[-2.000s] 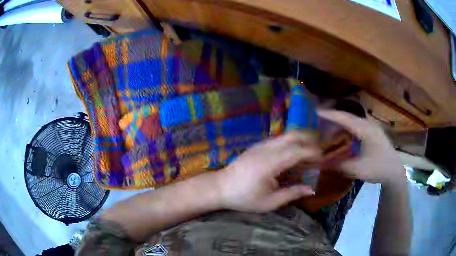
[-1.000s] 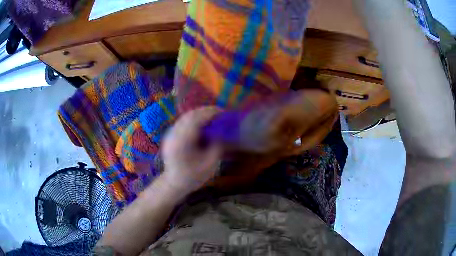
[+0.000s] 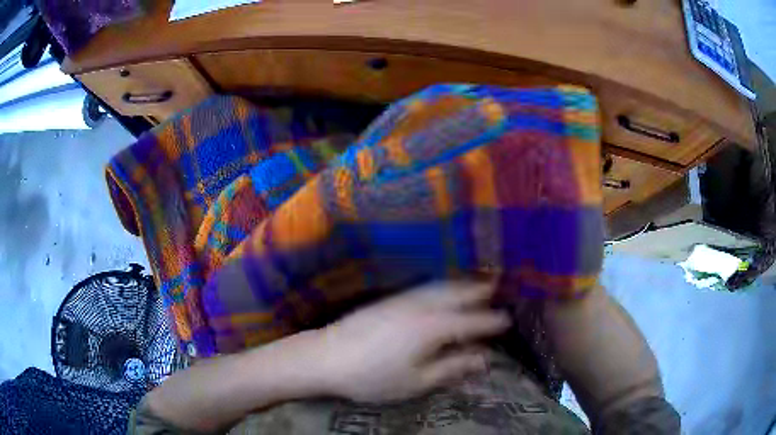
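The plaid fleecy garment point(image 3: 408, 246) lies over the lap, with orange, blue, purple and dark red checks. Its squared end reaches to the right, near the desk front. My left hand point(image 3: 413, 340) is at the garment's lower edge, blurred, with fingers spread towards the right; whether it grips the cloth cannot be told. My right hand point(image 3: 572, 316) is mostly hidden under the garment's right end; only its wrist side and forearm show. The brown lining is barely visible.
A wooden desk point(image 3: 298, 72) with drawers curves across the top. A calculator point(image 3: 716, 41) lies at its right edge. A black floor fan point(image 3: 115, 331) stands at left on the grey floor. A white crumpled item point(image 3: 713, 265) lies at right.
The lifted plaid part has come down and now spreads across the lap to the right. The right arm has dropped from high at right to beneath the garment's end. The brown lining is now mostly covered.
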